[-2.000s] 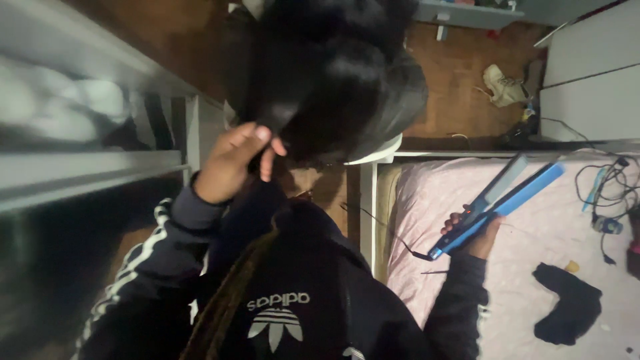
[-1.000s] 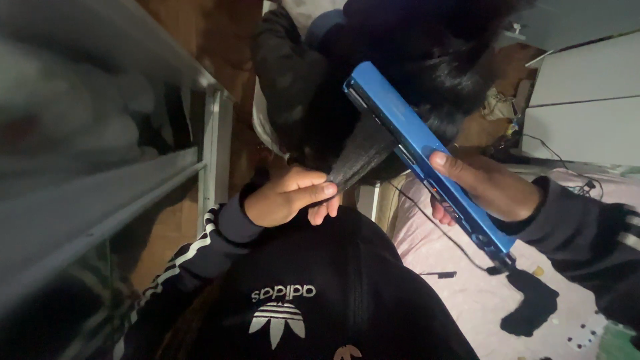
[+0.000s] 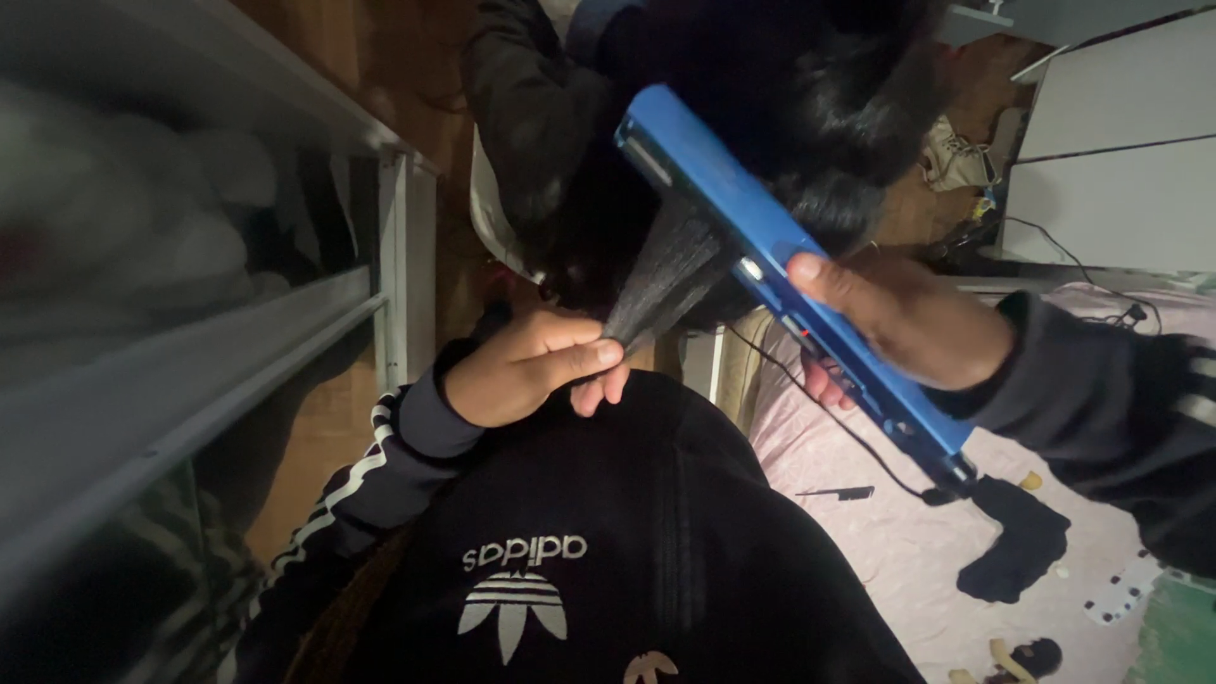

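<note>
My left hand (image 3: 532, 366) pinches the end of a lock of dark hair (image 3: 665, 271) between thumb and fingers, just above my lap. The lock fans upward from there to a blue hair straightener (image 3: 760, 228), whose plates look closed across it. Around the straightener's handle is my right hand (image 3: 883, 323), thumb on top and fingertips showing below. A small red light glows on its side. A seated person in dark clothes (image 3: 532, 114) is in front of me, with long dark hair hanging down; the head is not clearly visible.
Glass-fronted furniture (image 3: 408, 275) stands close on my left. At right lies a bed with a pink sheet (image 3: 912, 560), holding a rat-tail comb (image 3: 850, 493) and a dark cloth item (image 3: 1016, 541). The straightener's cord (image 3: 855, 437) runs over the bed's edge. A shoe (image 3: 955, 157) lies on the wooden floor.
The straightener was held open over the bed two seconds ago; it has moved left to the hair and closed on a lock. My left hand has come to hold the lock's end.
</note>
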